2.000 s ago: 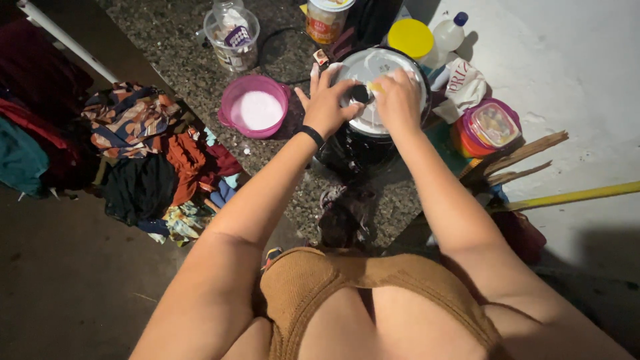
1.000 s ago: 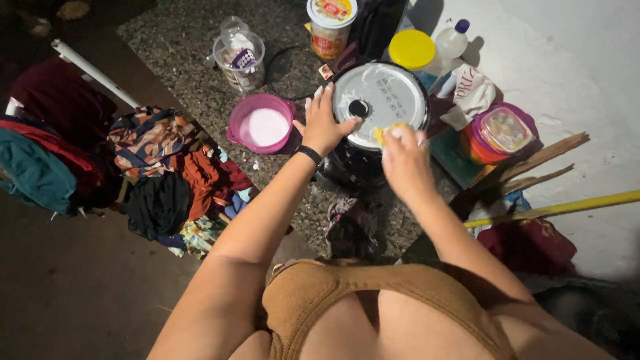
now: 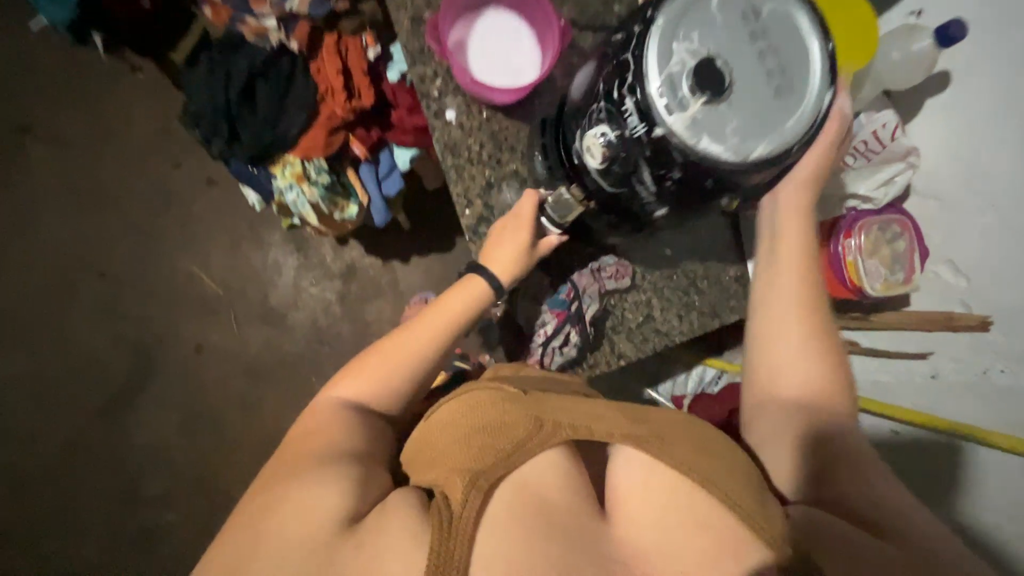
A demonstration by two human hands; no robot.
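A black cylindrical appliance [image 3: 608,144] with a grey round lid [image 3: 744,104] leans on the stone counter; whitish foam streaks its side and lid. Near the lid's middle is a dark round hole or knob. My left hand [image 3: 520,236] has its fingers around a small light-coloured fitting [image 3: 562,210] low on the appliance's side. Against the lid's right rim lies my right hand [image 3: 816,156], its fingers partly hidden behind the appliance. A magenta bowl [image 3: 500,52] with white contents stands left of the appliance. Below it, a crumpled patterned cloth [image 3: 580,308] lies at the counter's near edge.
Beside the wall are a yellow lid [image 3: 852,32], a bottle with a blue cap [image 3: 908,56], a printed white bag [image 3: 876,156] and a purple-lidded container [image 3: 880,252]. Broken wood pieces [image 3: 920,322] and a yellow pole [image 3: 936,424] lie lower right. Piled clothes [image 3: 248,96] are at left.
My left hand has moved from the lid down to the fitting on the side. My right hand has gone from the lid's top to its right rim. The appliance is tilted. The view has shifted closer.
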